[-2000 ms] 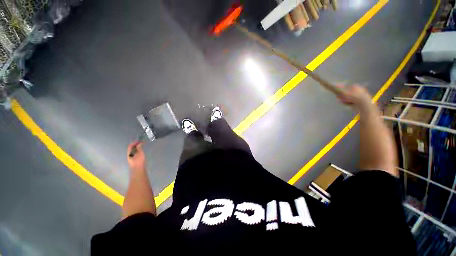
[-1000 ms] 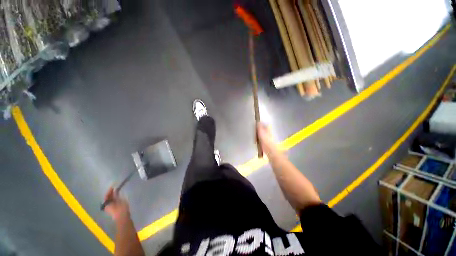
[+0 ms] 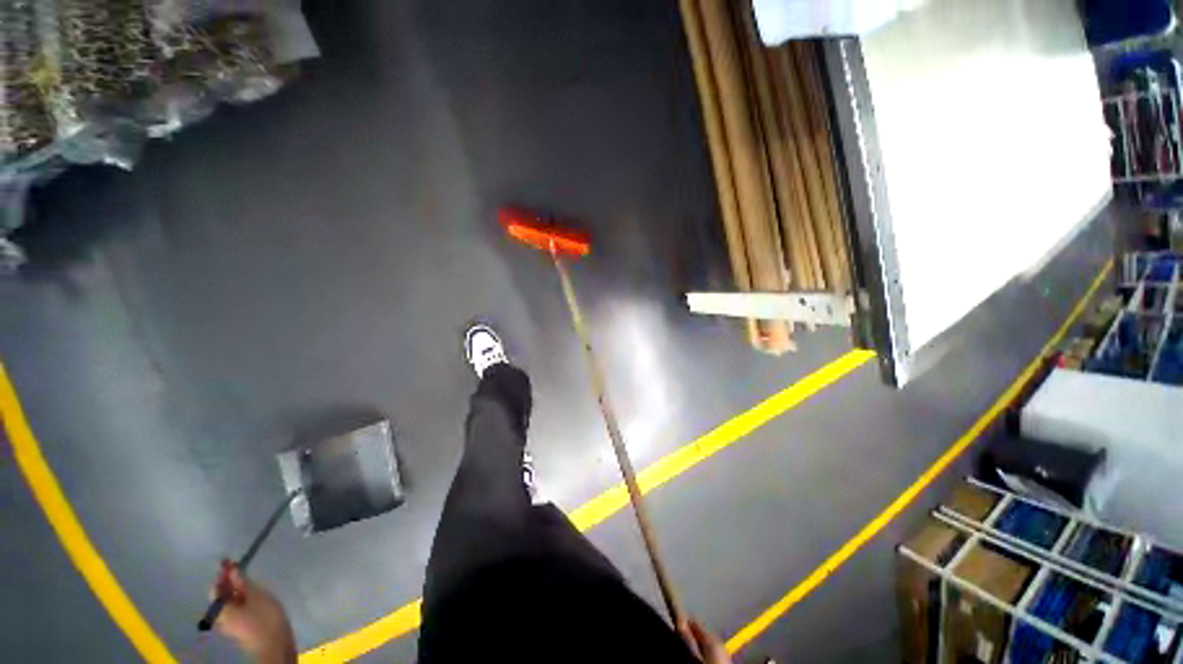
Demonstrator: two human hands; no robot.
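The red-orange broom head [image 3: 546, 235] rests on the grey floor ahead of my front shoe. Its long tan handle [image 3: 603, 402] runs down to my right hand [image 3: 705, 643], which is closed on it and partly cut off by the bottom edge. The square silver-grey dustpan [image 3: 348, 477] is low over or on the floor, left of my legs; I cannot tell if it touches. My left hand [image 3: 249, 615] is closed on its thin dark handle [image 3: 263, 545] at lower left.
Brown tubes [image 3: 769, 195] lie beside a white-topped table [image 3: 992, 156] at upper right. Racks with blue goods and brown boxes [image 3: 982, 606] stand at lower right. A wrapped speckled stack [image 3: 130, 65] is at upper left. Yellow lines [image 3: 765, 422] cross the floor.
The broom head has swung from the far top down and left, nearer my shoes. The dustpan has shifted left and slightly lower in view. The table and tubes show more fully.
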